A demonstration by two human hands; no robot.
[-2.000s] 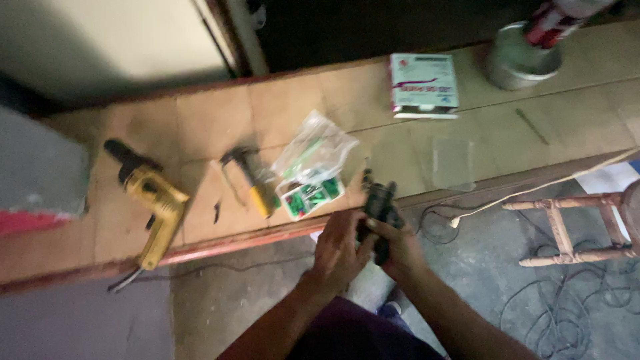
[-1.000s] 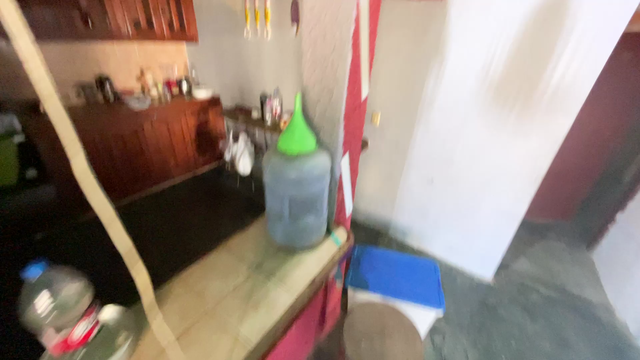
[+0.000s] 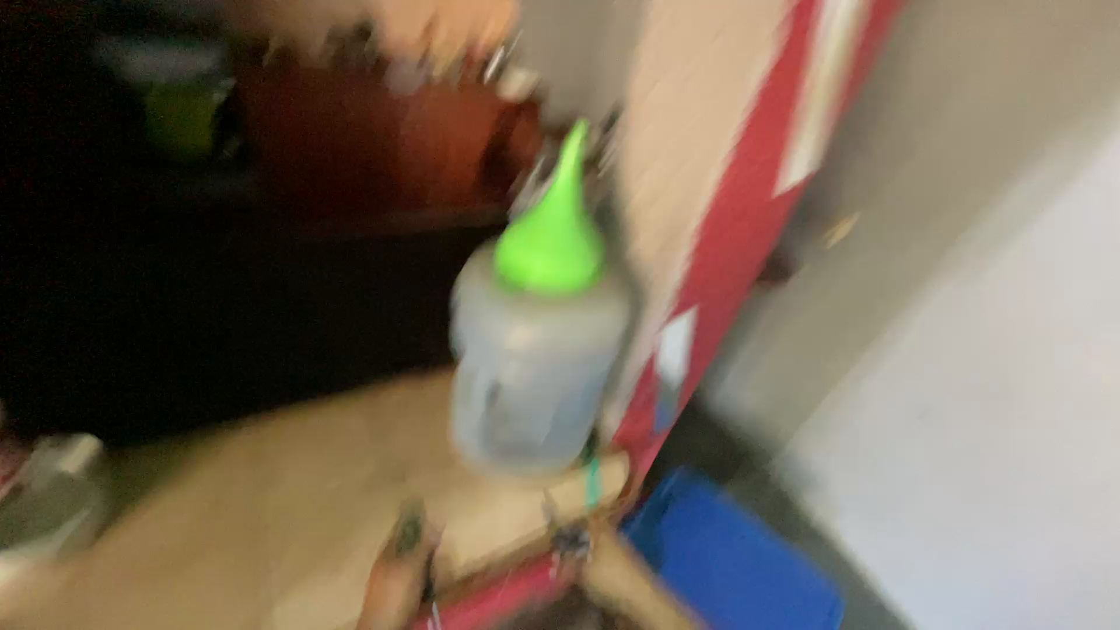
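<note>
Motion blur softens the whole head view. My left hand (image 3: 395,573) is at the lower middle, holding a small dark greenish object (image 3: 409,528) at its fingertips. To its right, my right hand (image 3: 612,560) holds a dark piece with thin ends (image 3: 570,538) near the counter's edge; its kind cannot be told. The two hands are apart. Beyond them a large translucent plastic water jug (image 3: 534,385) stands on the tiled counter (image 3: 350,464), with a bright green funnel (image 3: 553,236) upside down over its top.
A red and beige pillar (image 3: 744,201) rises behind the jug. A blue lid (image 3: 735,560) lies low at the right, beside the counter. At the left edge is a blurred pale container (image 3: 52,499). A white wall (image 3: 989,394) is at the right.
The view has swung from the counter with the yellow drill and hammer to the jug. My hands, together on a black object two seconds ago, are now apart.
</note>
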